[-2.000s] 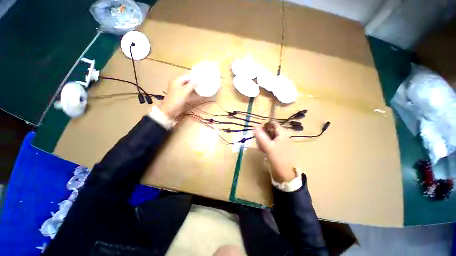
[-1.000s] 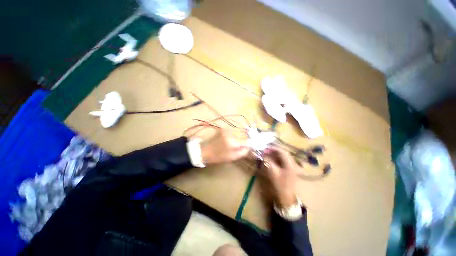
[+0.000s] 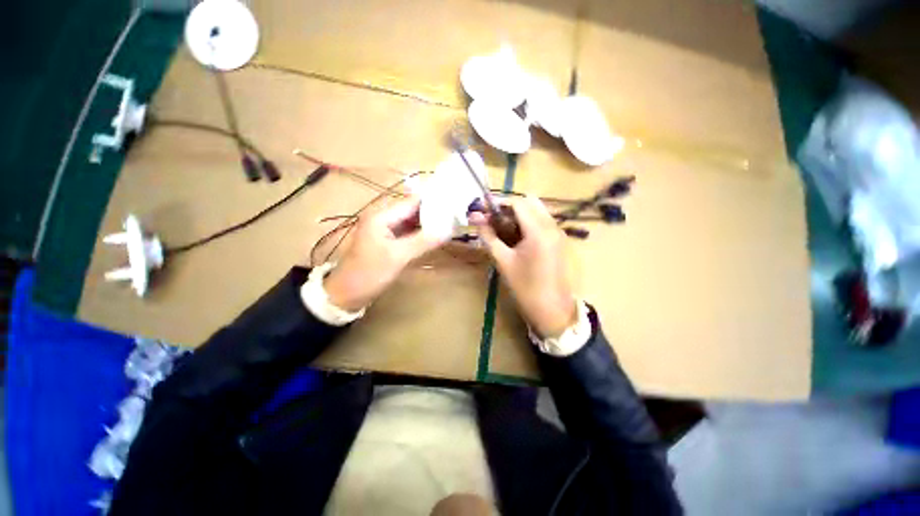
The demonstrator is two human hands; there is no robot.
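My left hand (image 3: 378,247) holds a white plastic base (image 3: 449,191) tilted above the cardboard. My right hand (image 3: 532,257) is at the base's right side and grips a screwdriver (image 3: 504,224) with a dark brown handle; its thin metal shaft points up and left across the base. Something small and dark shows between the right fingers and the base, too blurred to name. Black leads with plug ends (image 3: 611,213) fan out right of my hands. Thin red lead wires (image 3: 338,224) lie left of the base. The middle of the leads is hidden behind base and hands.
Several unwired white bases (image 3: 499,123) lie beyond my hands. Wired white bases (image 3: 222,45) lie at left with black leads. A blue bin (image 3: 61,403) with white parts is at lower left. Clear bags (image 3: 868,191) and a dark red clump (image 3: 870,312) are at right.
The base in my left hand has come to the middle and meets my right hand. The screwdriver shaft now shows across it. A third wired base with its lead now lies at the left. The view has shifted.
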